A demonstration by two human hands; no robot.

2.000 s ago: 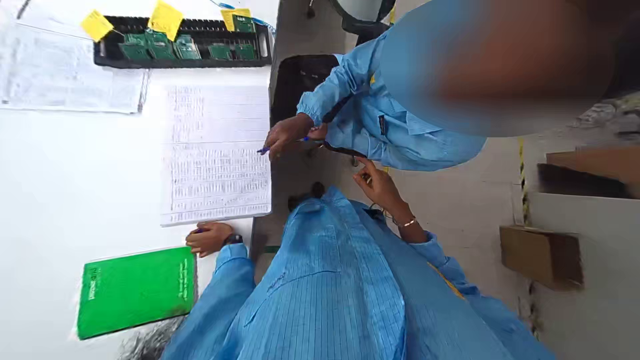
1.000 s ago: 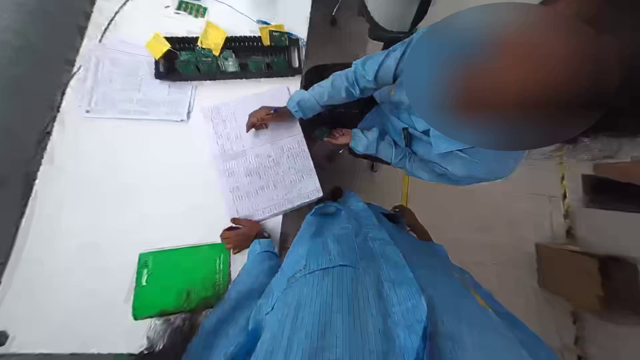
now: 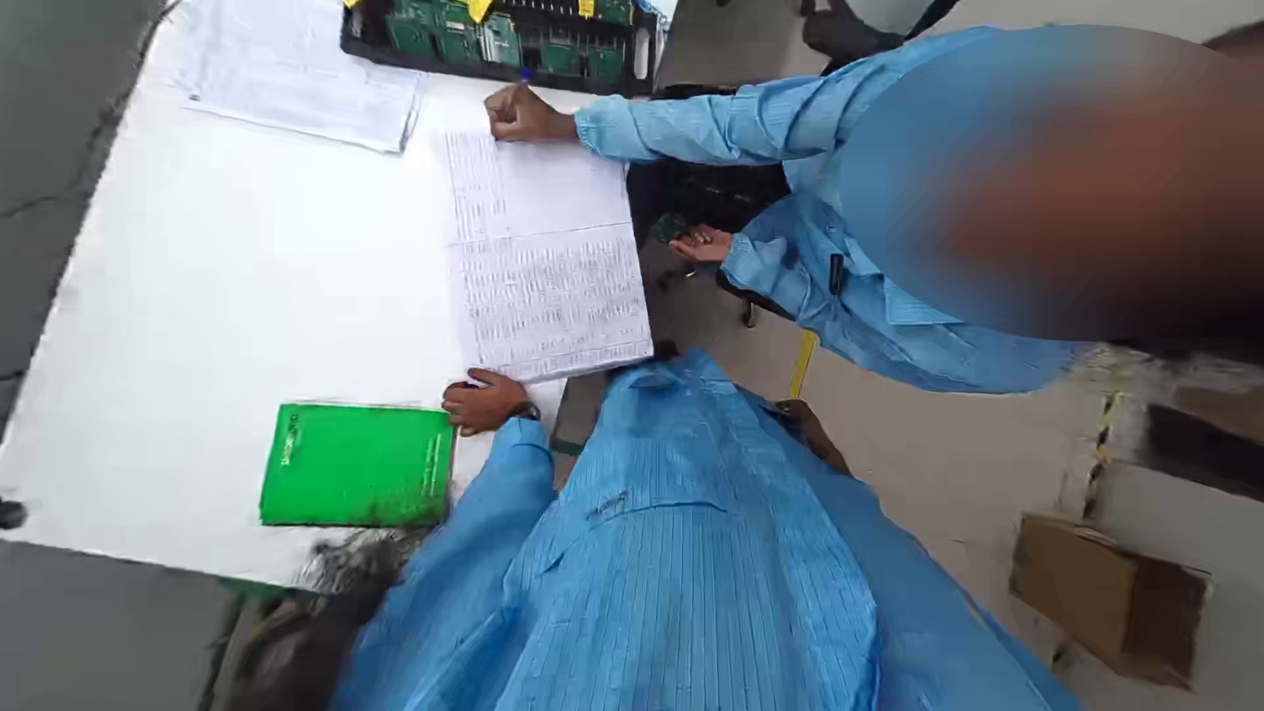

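My left hand [image 3: 484, 400] rests on the white table between the lower edge of an open notebook [image 3: 553, 296] and a green book [image 3: 357, 464]. A small dark thing shows at its fingers, too unclear to name, and a watch is on the wrist. My right hand [image 3: 815, 434] is low at my side, partly hidden by my blue smock; what it does is not visible. Handwritten rows fill much of the notebook's pages. A co-worker's hand [image 3: 523, 114] with a blue pen lies at the notebook's far edge; their other hand [image 3: 703, 244] holds a small green circuit board [image 3: 671, 228].
A black rack [image 3: 640, 59] of green circuit boards with yellow tags stands at the far side of the table. Printed sheets [image 3: 306, 94] lie left of the notebook. The co-worker in a blue smock is close on the right. A cardboard box [image 3: 1106, 597] is at the lower right.
My right hand has dropped from near the co-worker's hands to my side. The co-worker's pen hand has moved from the notebook's near side across the page to its far edge. The view has shifted.
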